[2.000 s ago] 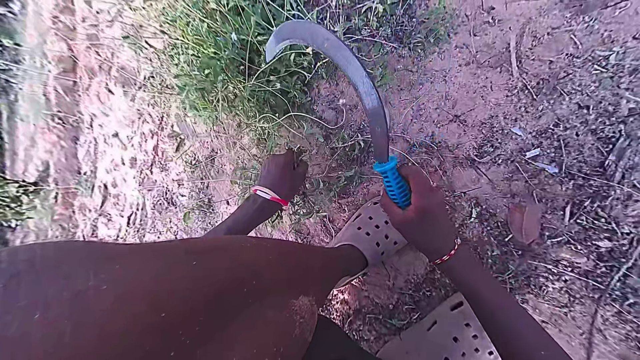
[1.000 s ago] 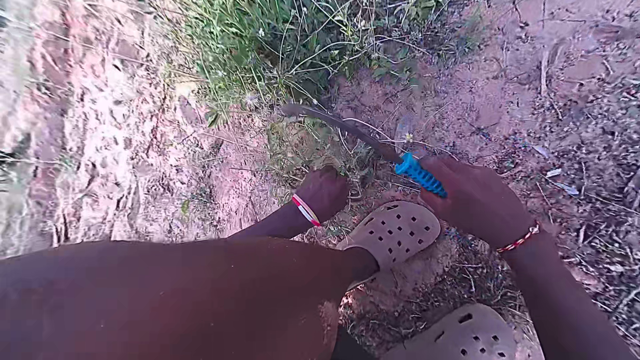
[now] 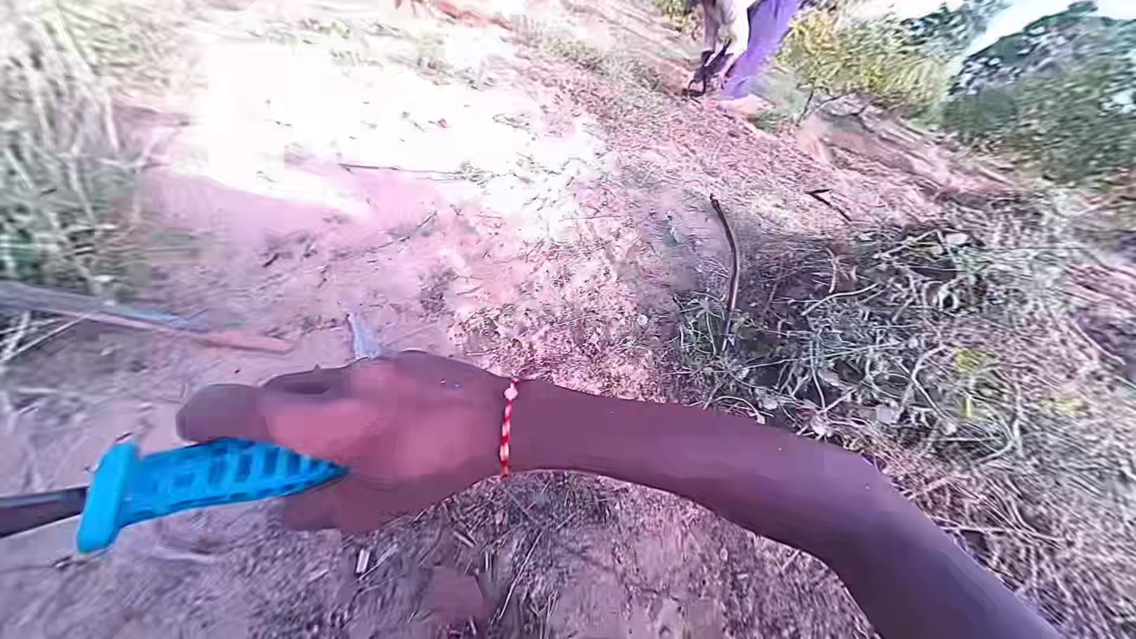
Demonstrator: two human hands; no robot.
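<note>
My right hand (image 3: 390, 435) is closed around the ribbed blue plastic handle (image 3: 213, 479) of a sickle, just left of the middle of the view. A beaded red and white bracelet (image 3: 507, 428) circles that wrist. Only a short dark piece of the sickle's blade (image 3: 40, 510) shows at the left edge; the rest of the blade lies outside the view. The forearm crosses toward the lower right. My left hand is out of view.
Cut or dry weeds (image 3: 896, 328) lie heaped on the right, with a thin upright stick (image 3: 733, 257) beside them. Tall grass (image 3: 53, 160) stands at the left. Another person's purple-clad leg (image 3: 763, 44) shows at the top, near bushes (image 3: 1047, 98).
The view has swung up and away from my feet and the green weeds. My left hand, earlier low at those weeds, has left the view. My right hand still grips the sickle.
</note>
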